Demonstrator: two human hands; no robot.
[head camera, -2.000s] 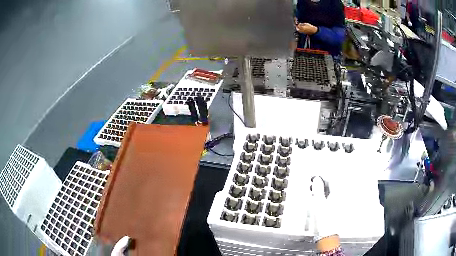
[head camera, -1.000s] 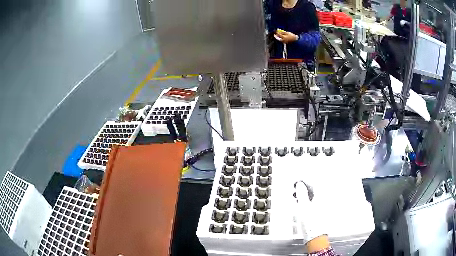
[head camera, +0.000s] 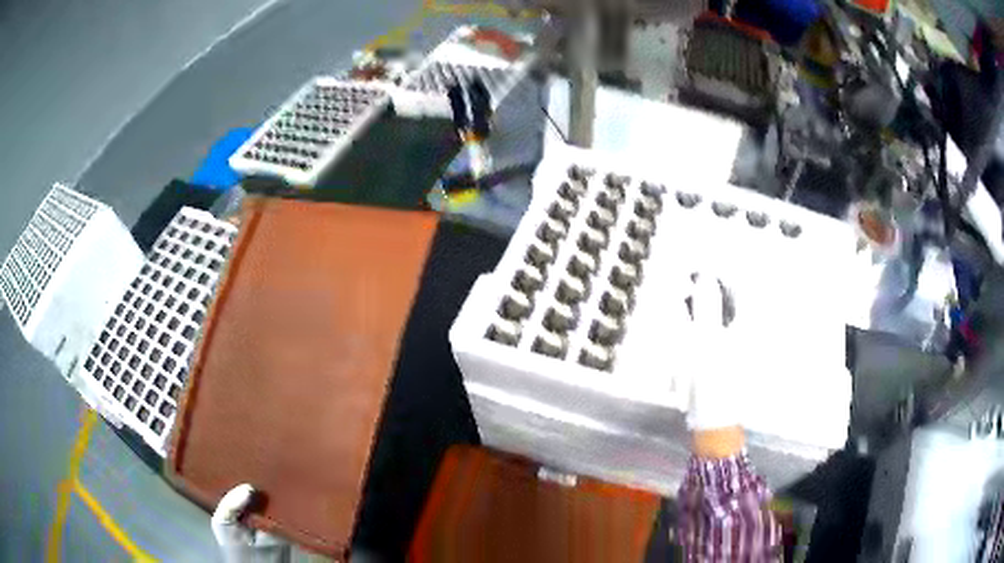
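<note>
A large orange-brown bakelite tray (head camera: 319, 341) with a raised left rim lies tilted at the left. My left hand (head camera: 237, 522), white-gloved and cut off by the bottom edge, grips its near left corner with the thumb on top. A stack of white blister trays (head camera: 528, 407) stands at the centre right. Dark cased parts (head camera: 570, 291) fill three left columns and part of the far row. My right hand (head camera: 710, 352), white-gloved and overexposed, lies over the right part of the top tray. A dark patch shows by its fingertips; whether it holds a part is not clear.
Another orange-brown tray (head camera: 528, 511) lies low at the bottom centre. Filled white pocket trays (head camera: 160, 324) stand at left, with others (head camera: 308, 127) behind. A metal post (head camera: 581, 88) rises behind the stack. Machinery and cables stand at the far right.
The view has tilted down and turned, so the near orange-brown tray and my left hand now show. My right hand stays over the white tray. The part rows look the same.
</note>
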